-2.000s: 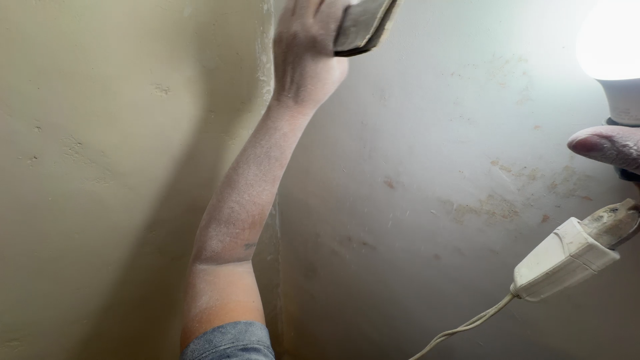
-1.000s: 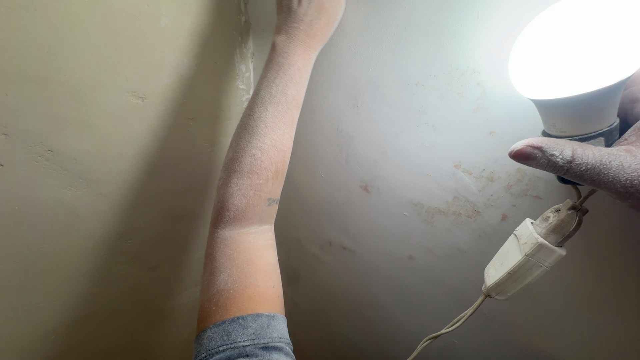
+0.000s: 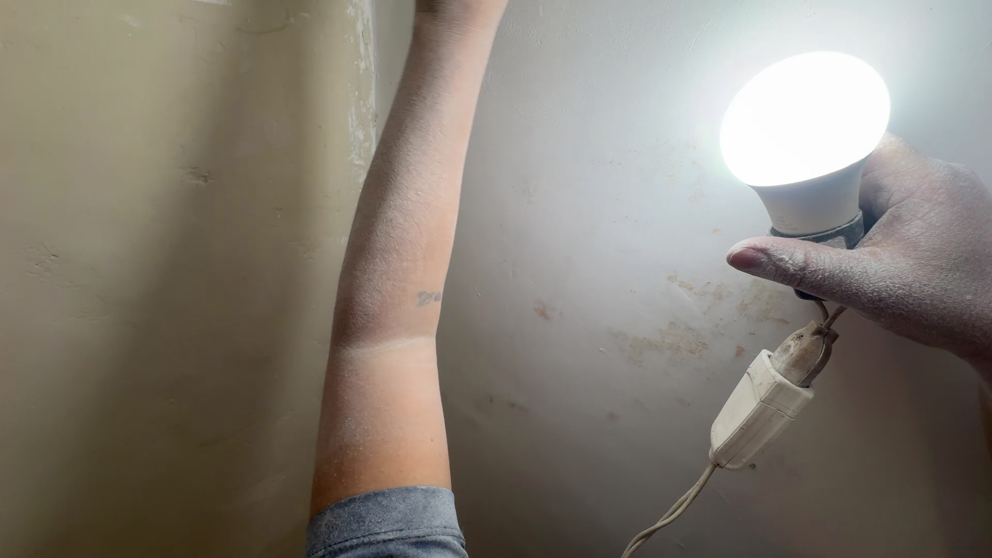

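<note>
My left forearm [image 3: 403,186], dusted with pale powder and with a grey-blue sleeve at its lower end, reaches up in front of the wall corner. The top edge cuts it off near the wrist, so my left hand and whatever it holds are hidden. On the right, my right hand [image 3: 914,240], coated in white dust, grips the dark socket [image 3: 833,234] of a lit LED bulb [image 3: 806,120]. Its thumb lies across the near side of the socket. Below hangs a plug [image 3: 806,355] in a white connector [image 3: 759,411], with a twisted cord [image 3: 674,515] running down from it.
A yellowish wall [image 3: 155,310] with small dents and a broad shadow stands at left. It meets a paler wall [image 3: 573,232] along a rough vertical corner [image 3: 363,93]. Brownish patches [image 3: 666,341] mark the paler wall left of the connector.
My left hand, seen two seconds ago at the top with a worn block, has gone out past the top edge. The bulb and my right hand now show more fully, farther left in view.
</note>
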